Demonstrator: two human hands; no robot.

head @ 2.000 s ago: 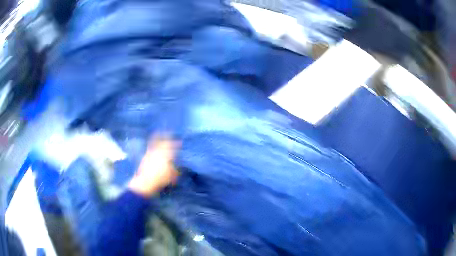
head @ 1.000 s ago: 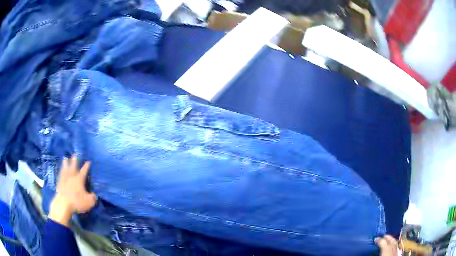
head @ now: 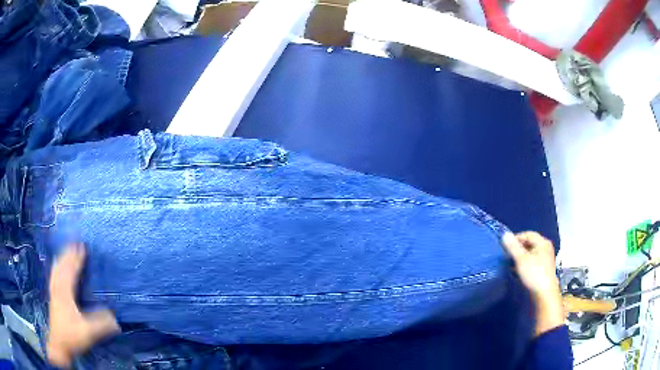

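Observation:
Blue denim cargo jeans (head: 289, 246) lie across the navy padded table (head: 405, 123), one leg spread flat with two stitched lines along it. A cargo pocket (head: 217, 152) sticks out at the leg's far edge. My right hand (head: 532, 264) pinches the hem at the leg's right end. My left hand (head: 72, 311) is at the lower left, blurred, over the near edge of the denim with its thumb apart from the fingers; I see no grip on the cloth.
Crumpled denim (head: 79, 79) is heaped at the upper left. White boards (head: 239, 65) lie at the far edge, with a grey-green rag (head: 590, 83) at the far right corner. The iron's orange-yellow handle (head: 590, 305) shows at the right. Red pipes (head: 604, 32) stand beyond.
The leg now lies more level across the view and flatter. My right hand, at the hem near the bottom edge before, appears higher with the hem. The view has shifted right.

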